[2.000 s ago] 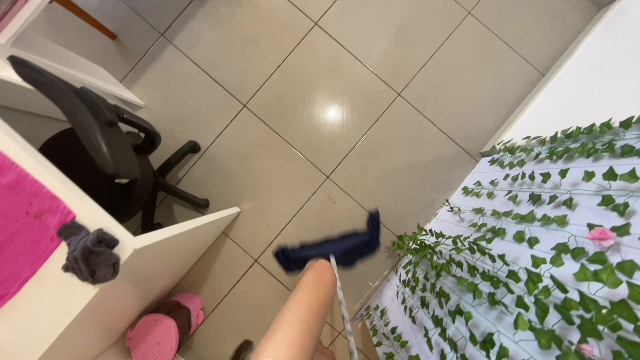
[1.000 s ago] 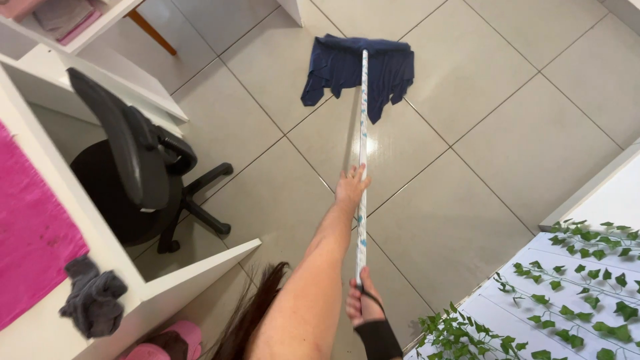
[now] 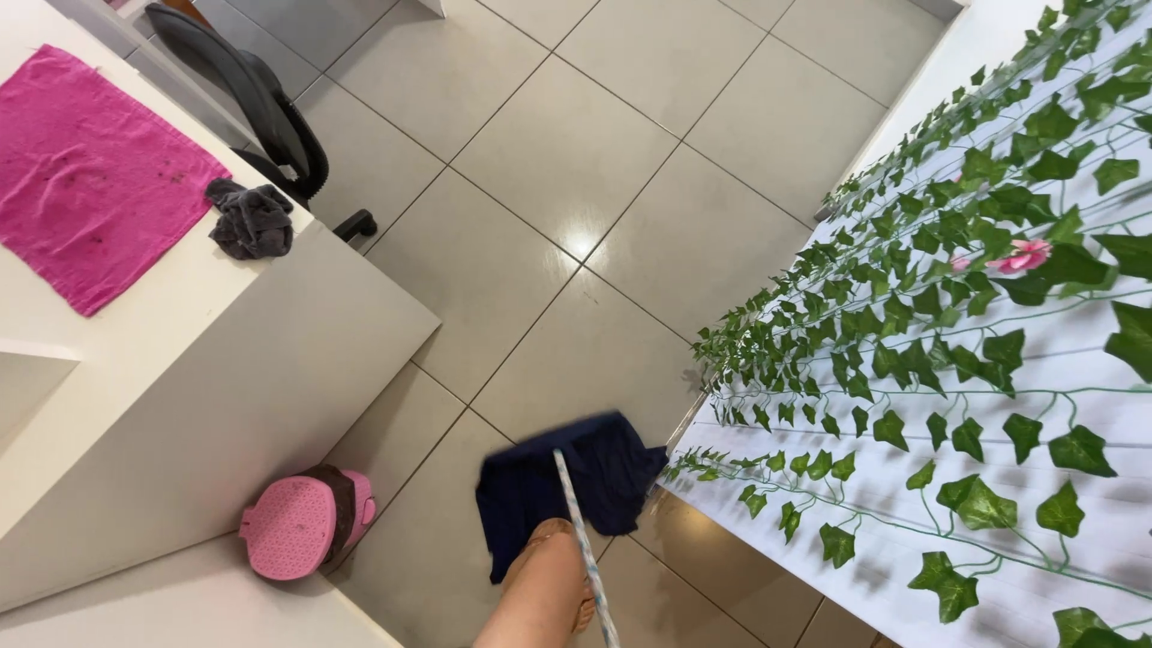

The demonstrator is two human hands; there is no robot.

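Observation:
A dark blue cloth is spread on the floor tiles at the lower middle, over the head of a pole. The patterned white and blue pole runs from the cloth down past the bottom edge. Beside the pole, a bare limb reaches in from below and overlaps the cloth; no hand is distinct on it. A brown strap and what look like toes show around its end. Neither of my hands is visible, so their hold on the pole is hidden.
Left stands a white desk with a pink cloth and a crumpled gray cloth. A pink lidded bin sits below, a black chair behind. A white panel with ivy garlands borders the right.
The blue cloth and pole head have come back from farther out on the floor to near my feet. Both hands, seen on the pole one second ago, have left the view. The view has shifted.

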